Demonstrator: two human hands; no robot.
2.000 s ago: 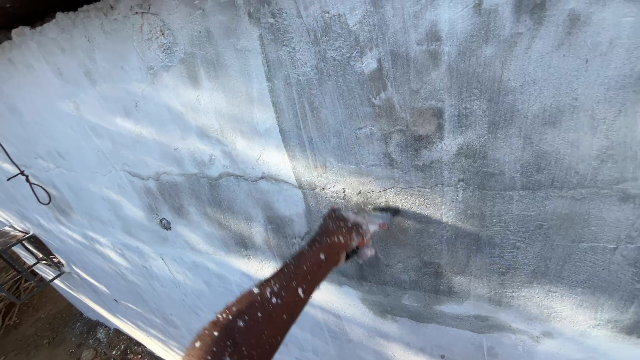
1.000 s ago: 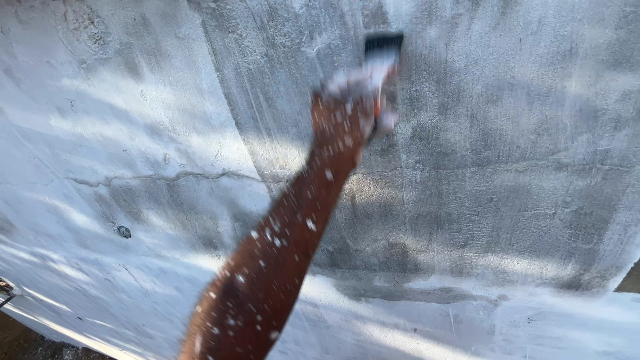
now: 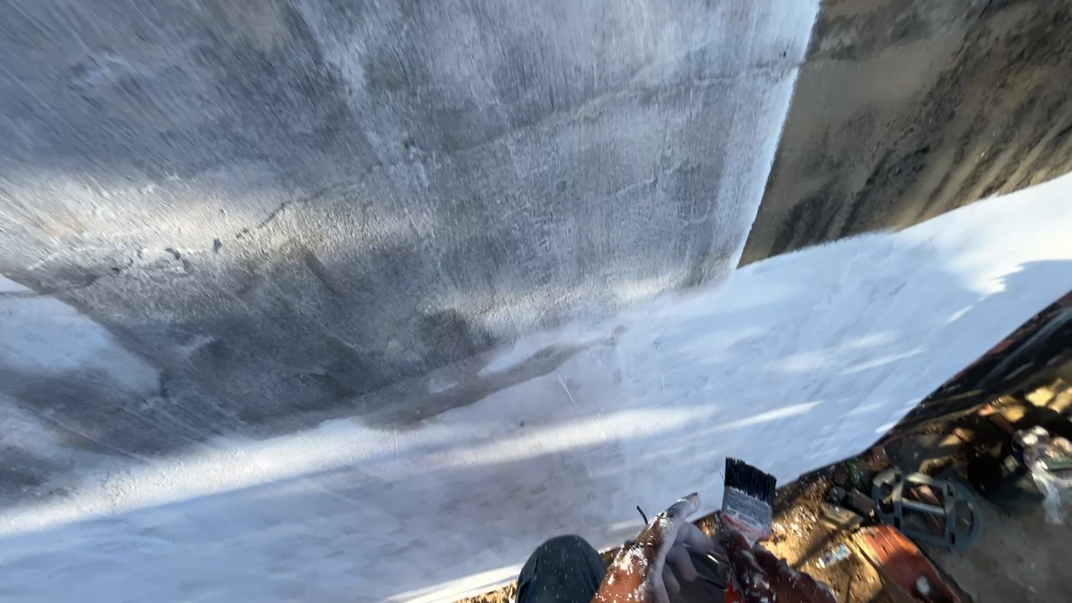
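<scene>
A flat paintbrush with dark bristles and a white-smeared metal ferrule (image 3: 748, 501) stands bristles up at the bottom, right of centre. My right hand (image 3: 766, 574) is closed on its lower part. Just left of it is my left hand (image 3: 662, 548), spattered with white, one finger pointing up toward the brush. A thin dark strand shows by the left hand, but whether it holds anything is unclear. Beyond the hands is a wall with a grey, thinly coated patch (image 3: 469, 193), a white band (image 3: 519, 469) below it and a bare brown section (image 3: 904, 109) at upper right.
A dark-clothed knee (image 3: 561, 571) is left of my hands. At lower right on the ground lie a round grey plastic frame (image 3: 925, 508), a reddish block (image 3: 904, 557), clear plastic (image 3: 1047, 469) and rubble. The wall's bottom edge slants up to the right.
The brush was against or near the grey wall patch and is now low by my body, with both hands in view. The view has swung right and down.
</scene>
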